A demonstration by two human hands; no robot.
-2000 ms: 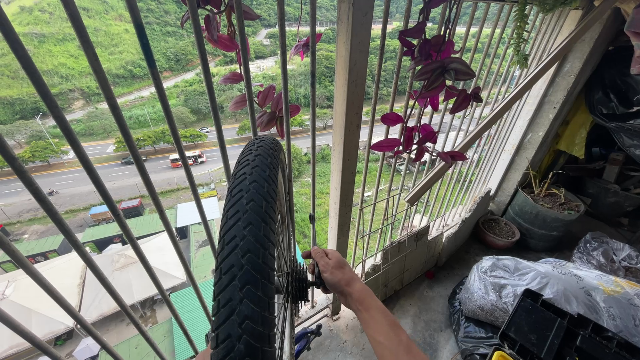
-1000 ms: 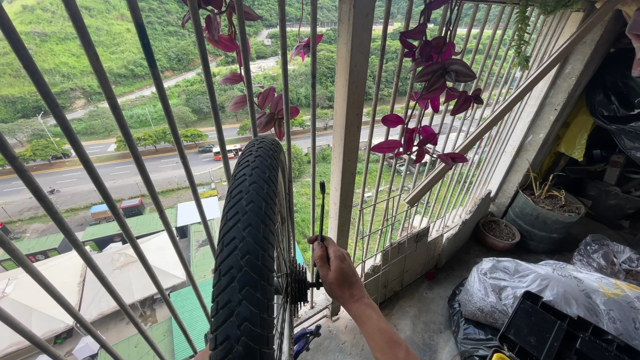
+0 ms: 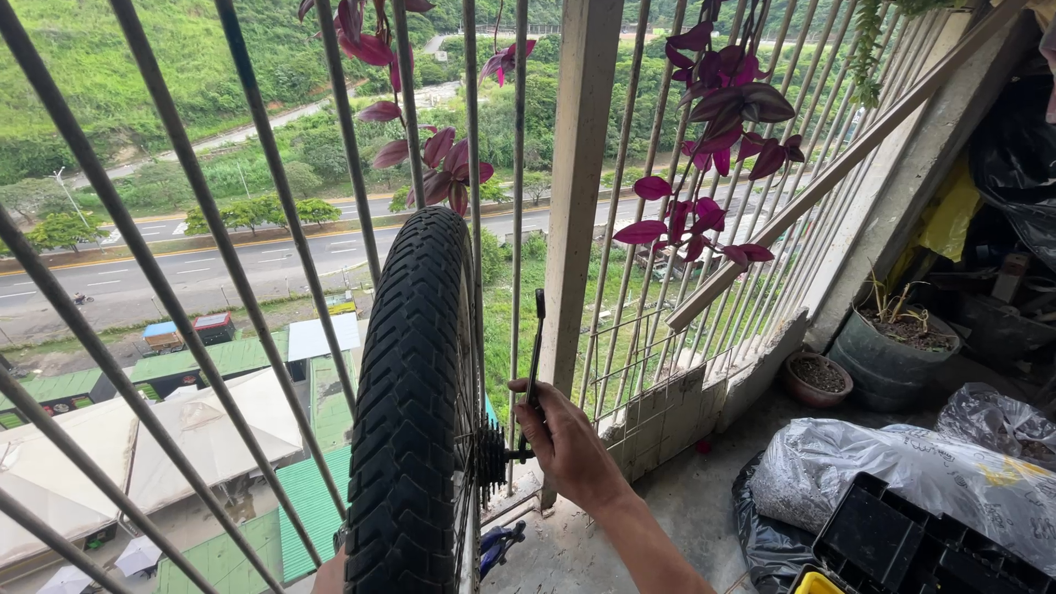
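A bicycle wheel with a black knobby tire stands upright in the middle of the view, its tread toward me. On its right side is the rear sprocket cluster, with the axle sticking out. My right hand is beside the axle end, its fingers closed around a slim dark hand tool, seemingly a wrench, which points upward. Most of my left hand is hidden behind the tire at the lower left; only a bit of skin shows, so its grip cannot be made out.
Metal window bars rise close behind the wheel, beside a pale post. Purple-leaved plants hang there. At right are plant pots, a filled plastic bag and an open black toolbox. A blue part lies on the floor.
Two seconds ago my right hand was lower at the axle; the dark tool then came to stand upright in its fingers, and it now tilts slightly. The wheel remains in about the same place.
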